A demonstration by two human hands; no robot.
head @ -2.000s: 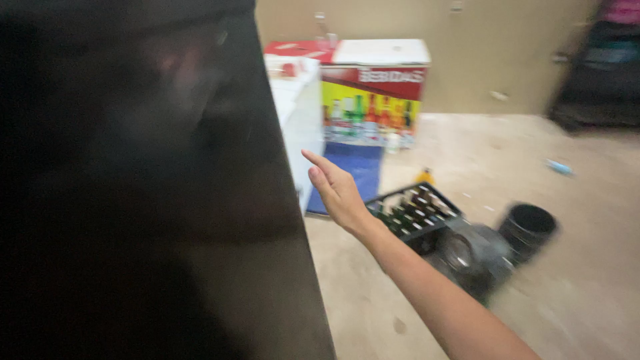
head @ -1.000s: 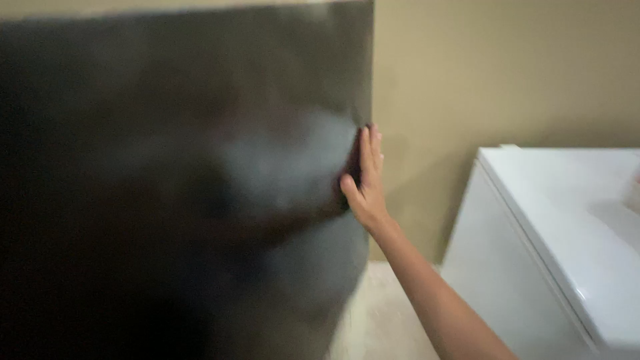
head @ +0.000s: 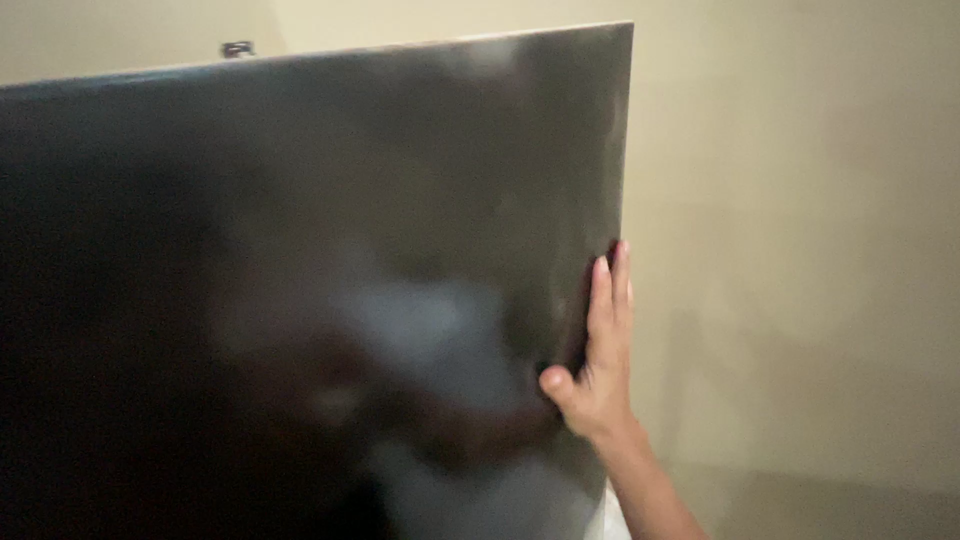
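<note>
A large, glossy dark panel stands upright and fills the left and middle of the head view. Its surface shows blurred reflections. My right hand lies on the panel's right border, fingers pointing up along the edge and thumb spread onto the dark face; the palm looks flat, not wrapped around it. My left hand is out of the picture. What is behind the panel, and its lower edge, cannot be seen.
A beige wall rises behind and to the right of the panel. A small dark fixture shows above the panel's top edge at the left. A pale patch lies low beside my forearm.
Two seconds ago my right hand was off the panel, in front of a crate of bottles; since one second ago it rests at the panel's edge. The view has swung; the white chest has left it.
</note>
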